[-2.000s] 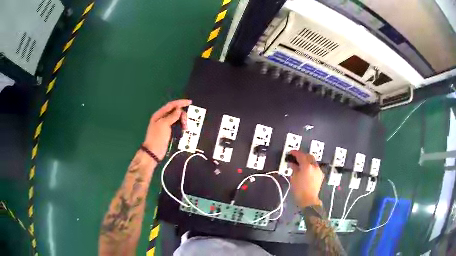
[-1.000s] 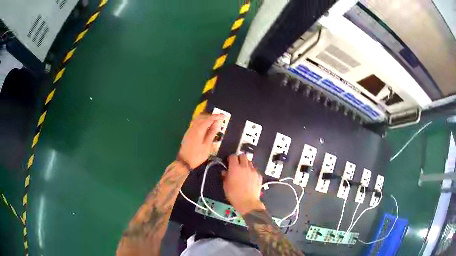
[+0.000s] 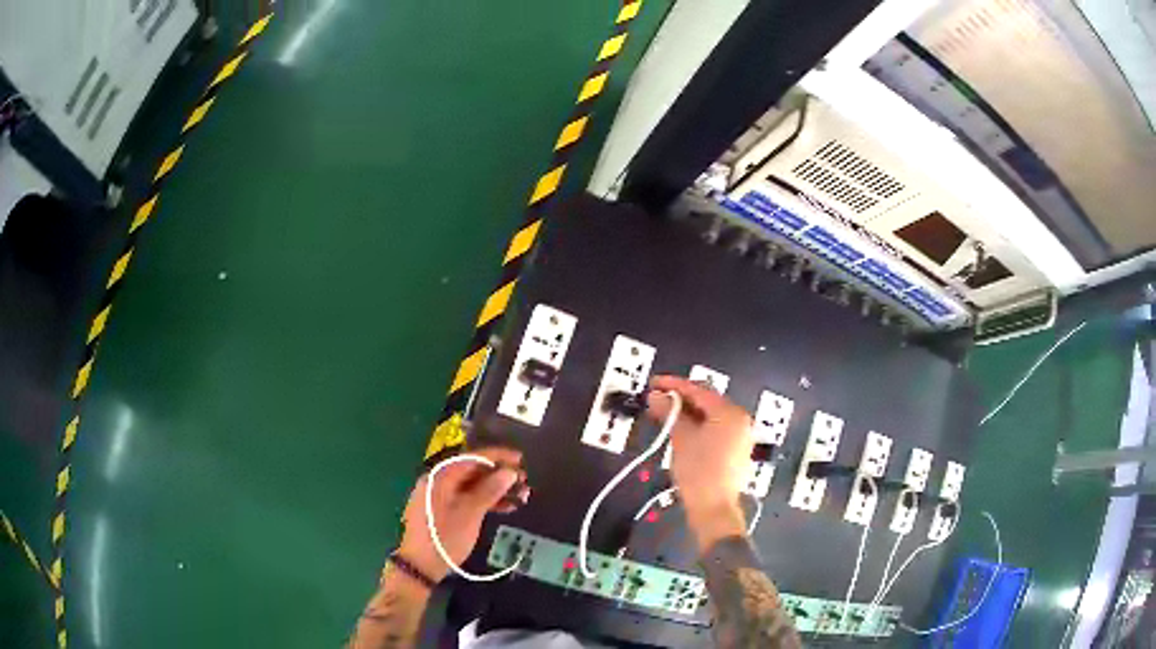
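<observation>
Black power adapters sit in the upright white sockets on the black fixture board point(image 3: 634, 273). The leftmost adapter point(image 3: 539, 374) has no lead in it. My right hand point(image 3: 704, 444) holds the end of a white test cable point(image 3: 609, 488) at the adapter in the second socket point(image 3: 621, 403); whether the tip is in cannot be told. My left hand point(image 3: 463, 501) holds the end of another white cable point(image 3: 434, 526), near the board's left front edge. Both cables come from the green connector board point(image 3: 545, 555). My right hand partly hides the third socket point(image 3: 712, 378).
A beige rack unit point(image 3: 862, 190) with a blue-marked strip stands behind the board, below a pale screen point(image 3: 1014, 114). A blue tray point(image 3: 982, 602) is at the right. Yellow-black floor tape point(image 3: 539, 203) runs along the left side.
My left hand has left the first socket and come nearer, now with a cable end. My right hand has moved to the second adapter's right side with another cable end.
</observation>
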